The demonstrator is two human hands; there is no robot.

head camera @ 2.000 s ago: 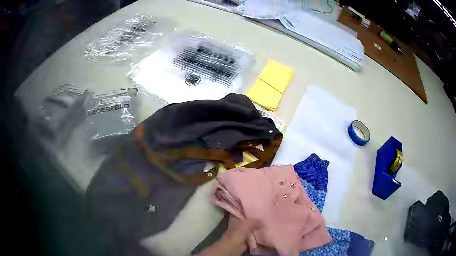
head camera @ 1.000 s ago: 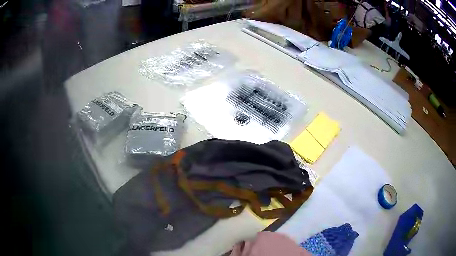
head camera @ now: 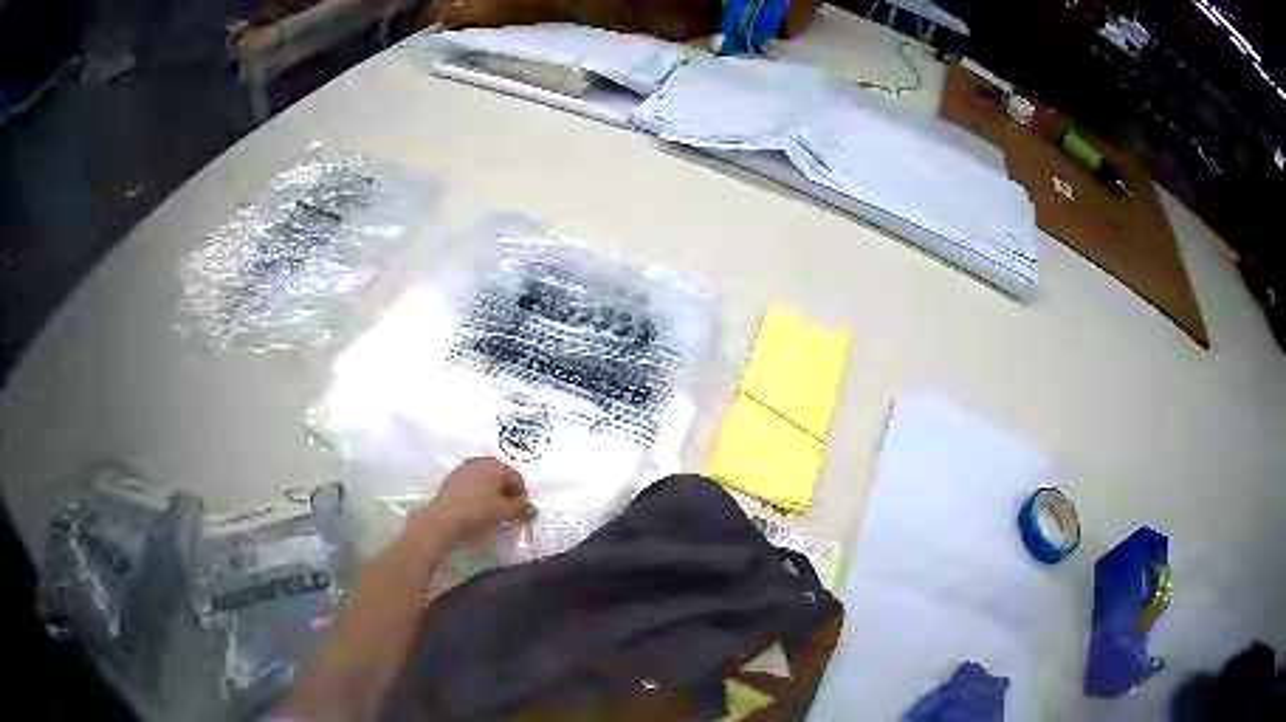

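My left hand (head camera: pixel 487 497) reaches in from the lower left, its fingers closed at the near edge of a flat stack of clear polybags (head camera: pixel 564 346) with black print and a round mark. The film is crinkled beside the fingers. The dark grey apron (head camera: pixel 607 607) with brown parts lies bunched just right of the forearm and runs off the bottom edge. Yellow slips (head camera: pixel 783 409) lie right of the polybags, with a white printed label sheet (head camera: pixel 804 543) partly under the apron. My right hand is not in view.
Filled small polybags (head camera: pixel 268 585) lie at the lower left, a crumpled clear bag (head camera: pixel 289 247) at the upper left. At right are white paper (head camera: pixel 931 522), a tape roll (head camera: pixel 1048 525), a blue tape dispenser (head camera: pixel 1128 614) and blue patterned cloth (head camera: pixel 962 695). Papers (head camera: pixel 846 176) lie at the back.
The view has shifted. My left hand, on the pink item two seconds ago, is now at the polybag stack. The pink item has left the view.
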